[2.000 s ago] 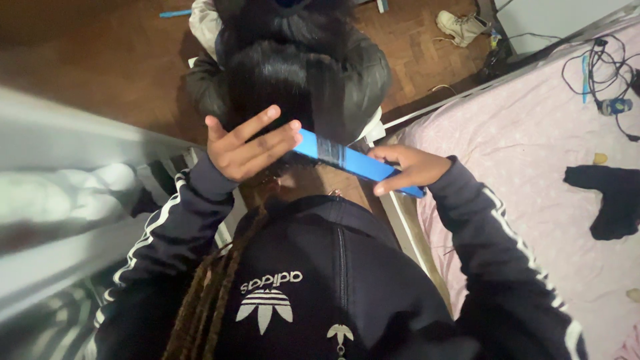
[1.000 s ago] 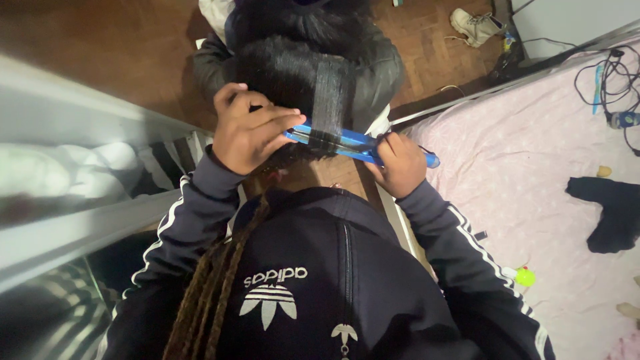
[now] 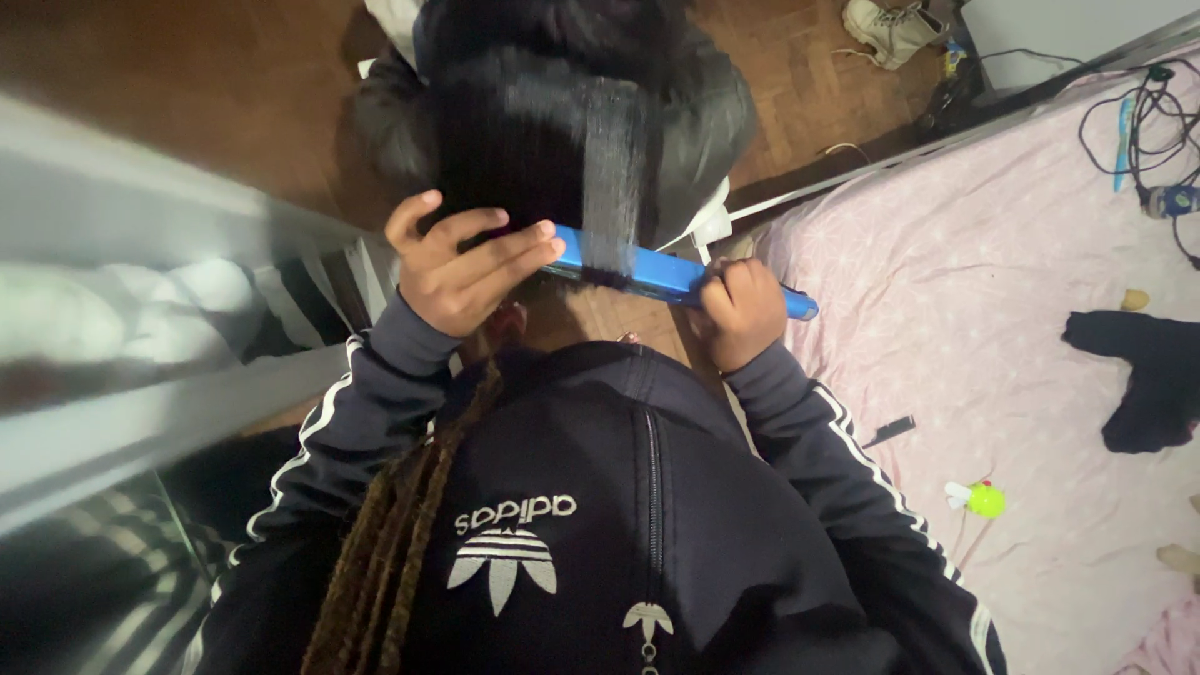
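A blue hair straightener (image 3: 667, 273) lies slantwise across the ends of a straight dark lock of hair (image 3: 611, 178), which passes over or between its plates. My right hand (image 3: 745, 307) is closed round the straightener's handle end. The fingertips of my left hand (image 3: 469, 267) touch the straightener's other end, its fingers spread beside the hair; whether they grip it is hard to tell. The hair belongs to a person (image 3: 562, 112) in a dark jacket, seen from above with the head in front of me.
A bed with a pink sheet (image 3: 881, 262) stands at the right, bearing a black comb (image 3: 891, 430), a black garment (image 3: 1139, 375) and a coiled cable (image 3: 1139, 141). A shoe (image 3: 891, 33) is on the wooden floor. White shelving (image 3: 169, 403) runs along the left.
The fingers of my right hand have closed round the straightener's handle since the earliest frame. The straightener now sits at the ends of a flat lock that hangs apart from the other hair.
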